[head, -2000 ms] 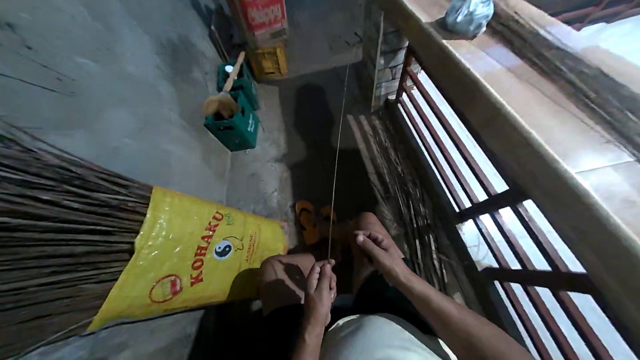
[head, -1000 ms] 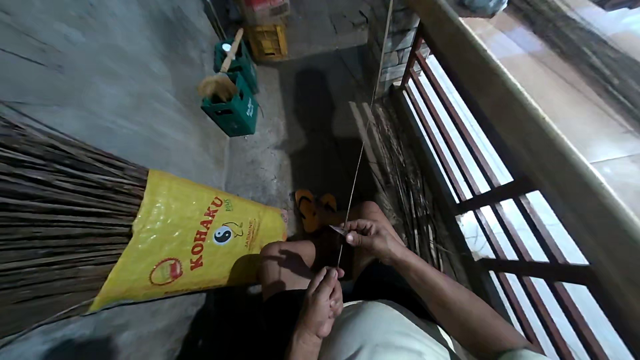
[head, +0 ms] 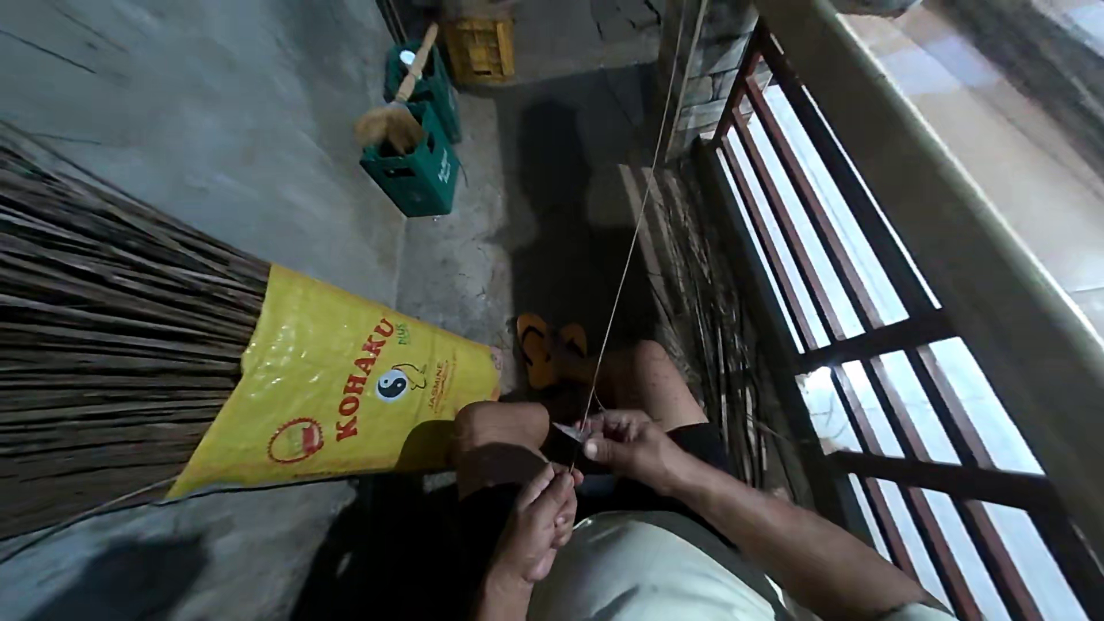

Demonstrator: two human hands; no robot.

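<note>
My left hand (head: 549, 516) pinches the near end of a long thin stick (head: 634, 237) between its fingertips, over my lap. Just ahead and to the right, my right hand (head: 634, 447) grips a small knife blade (head: 570, 432), its pointed tip turned left against the stick. A fine sliver curls off the stick beside the right fingers. The stick runs up and away toward the top of the view. A yellow woven sack (head: 345, 392) stuffed with long dark sticks (head: 129, 345) lies to the left of my knees.
Orange slippers (head: 536, 349) are on the concrete floor past my knees. Green crates (head: 423, 177) holding a brush with a wooden handle (head: 418, 65), and a yellow crate (head: 480, 49), stand farther off by the wall. More sticks (head: 716, 345) lie along the barred railing (head: 871, 354) at the right.
The blade now shows in my right hand at the stick, where two seconds ago that hand was apart from it to the right. My left hand still holds the stick's near end.
</note>
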